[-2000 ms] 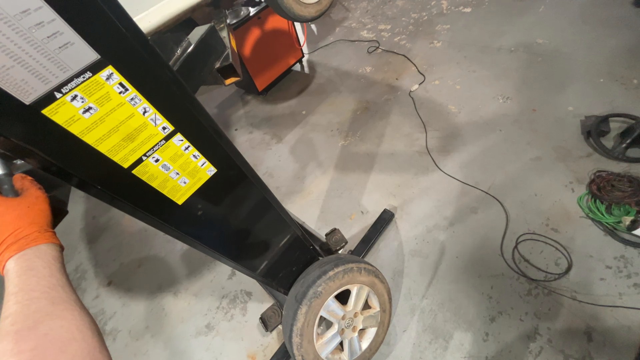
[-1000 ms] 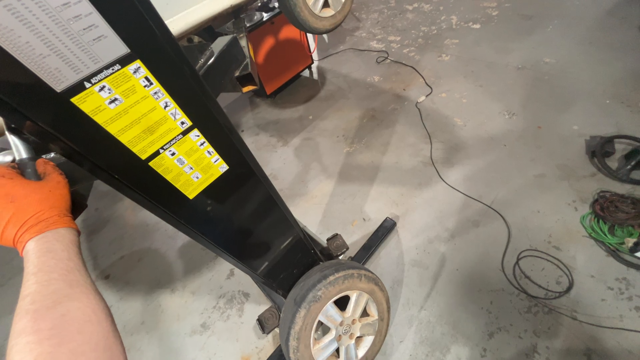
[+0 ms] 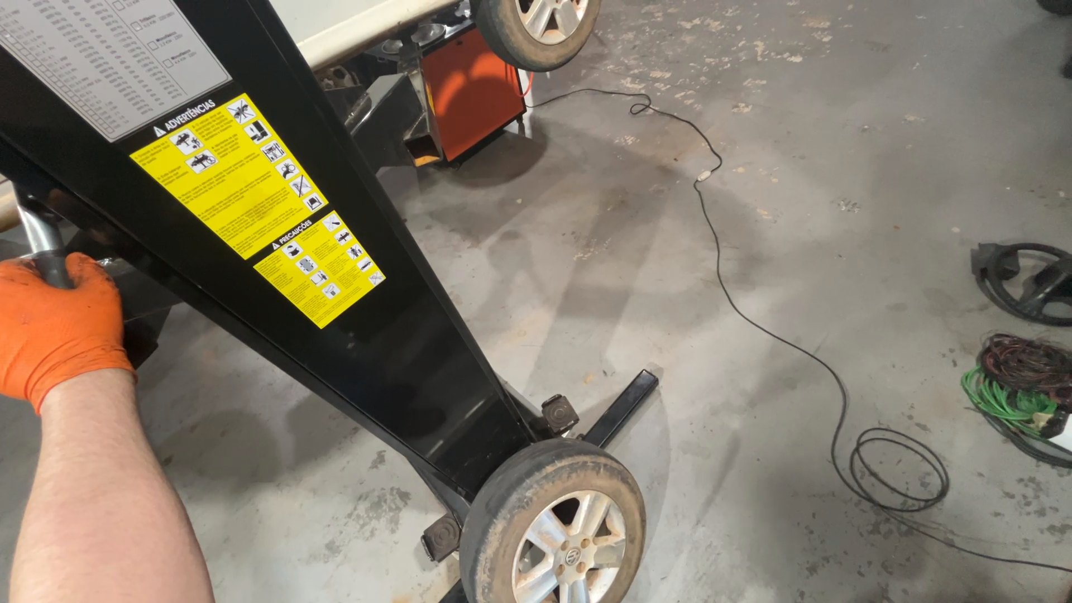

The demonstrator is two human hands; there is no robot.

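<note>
My left hand, in an orange glove, is closed around the dark grip of a metal-shafted tool at the left edge; the tool's far end is hidden behind the post. Right beside it slants the black steel post of a vehicle lift, with a grey data plate and a yellow warning label. A car wheel with an alloy rim stands against the post's foot. My right hand is out of view.
A raised light-coloured vehicle with a wheel is at the top, near an orange cabinet. A thin black cable crosses the concrete floor. At the right lie a steering wheel and bundled green and dark wires.
My left hand stays closed around the tool's grip. The view has shifted slightly, and more of the raised vehicle and its wheel shows than two seconds ago.
</note>
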